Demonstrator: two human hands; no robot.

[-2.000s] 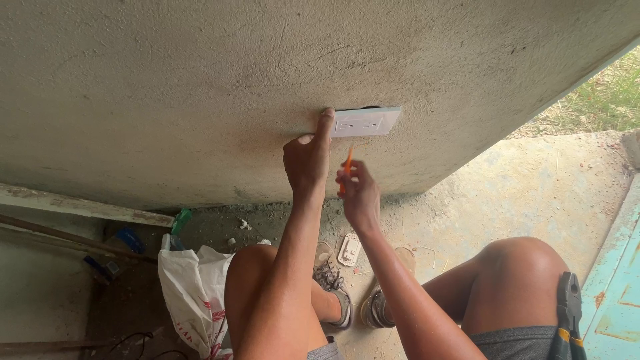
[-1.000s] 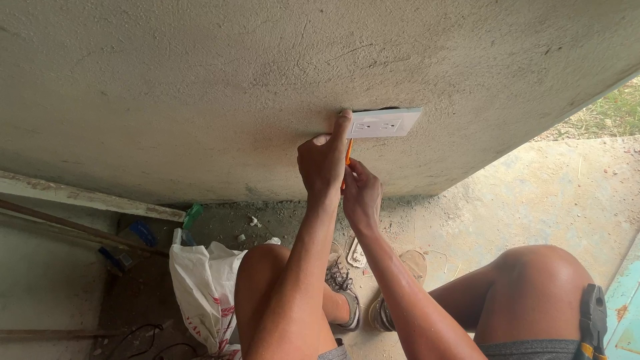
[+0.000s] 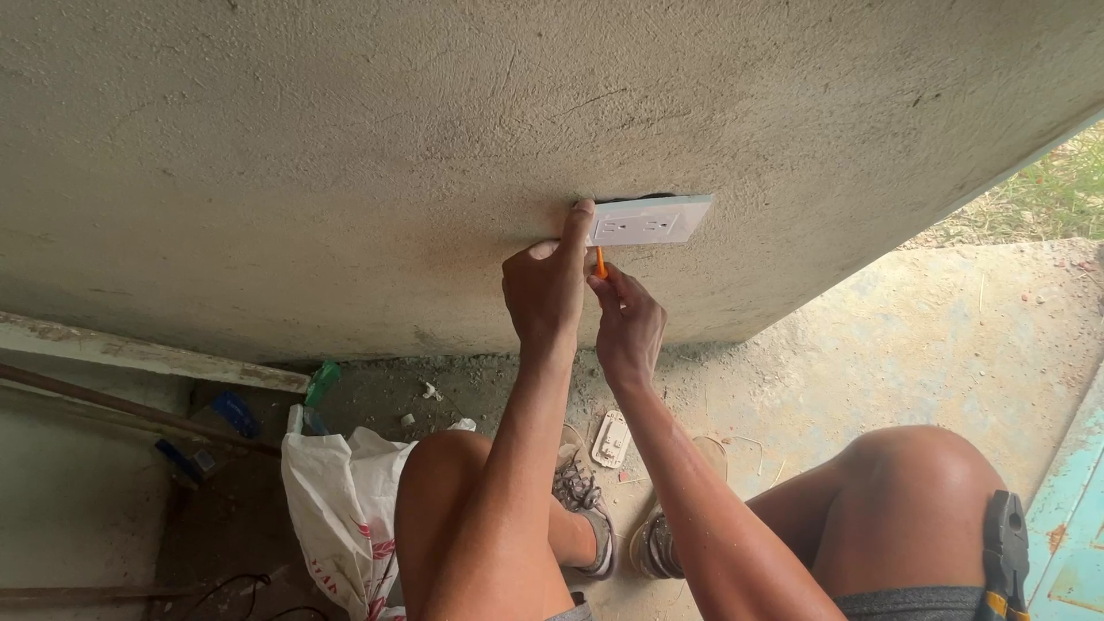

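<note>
A white double electrical outlet with its cover plate sits at a dark opening in the plastered wall, and a gap shows along its upper edge. My left hand grips the plate's left end, thumb on the front; its other fingers are partly hidden. Just below and to the right, my right hand pinches a small orange-handled tool, which looks like a screwdriver. That tool points up at the plate's lower left edge, and its tip is hidden.
A used outlet plate lies on the floor between my shoes. Pliers rest by my right thigh. A white sack stands at left, near a wooden beam and blue and green scraps. Rough plastered wall fills the upper view.
My right hand has moved up to the plate's lower edge with the orange tool, which was held lower and apart from the plate two seconds ago. My left hand stays on the plate's left end.
</note>
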